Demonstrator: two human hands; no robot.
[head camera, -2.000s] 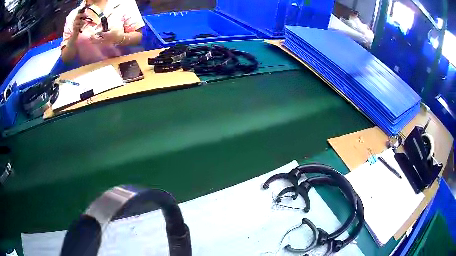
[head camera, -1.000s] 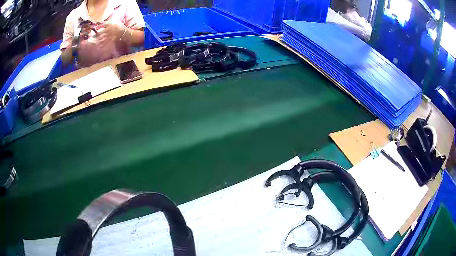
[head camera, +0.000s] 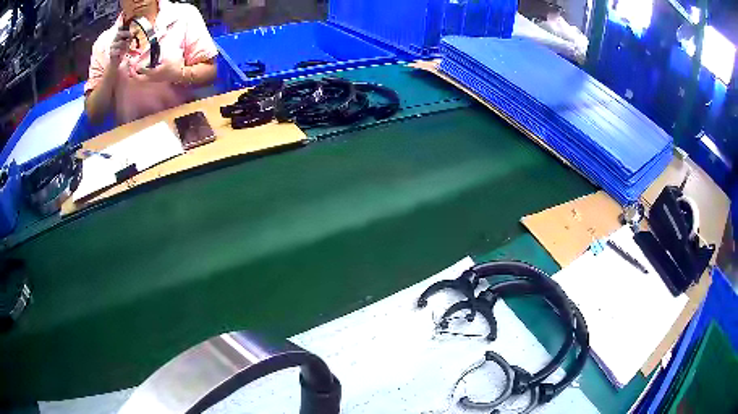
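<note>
A headband (head camera: 235, 365) arches up from the bottom edge at the lower left, close to the camera. It has a shiny silvery band and a black end piece at its right. Its lower part is cut off by the picture's edge. Neither of my hands shows. Two black headbands (head camera: 566, 311) lie nested on the white sheet (head camera: 372, 348) at the near right, with their open C-shaped yokes (head camera: 488, 380) towards the left.
A record sheet (head camera: 619, 303) with a pen lies right, beside a black dispenser-like object (head camera: 673, 234). Blue corrugated sheets (head camera: 558, 113) are stacked behind. Across the green surface (head camera: 283, 210) lie a headband pile (head camera: 315, 101), smartphone (head camera: 193, 129) and papers (head camera: 129, 159). A person opposite holds a headband.
The near headband has turned, shows more of its silvery band and sits lower and further right. The person opposite has raised a headband again. The whole view has shifted slightly.
</note>
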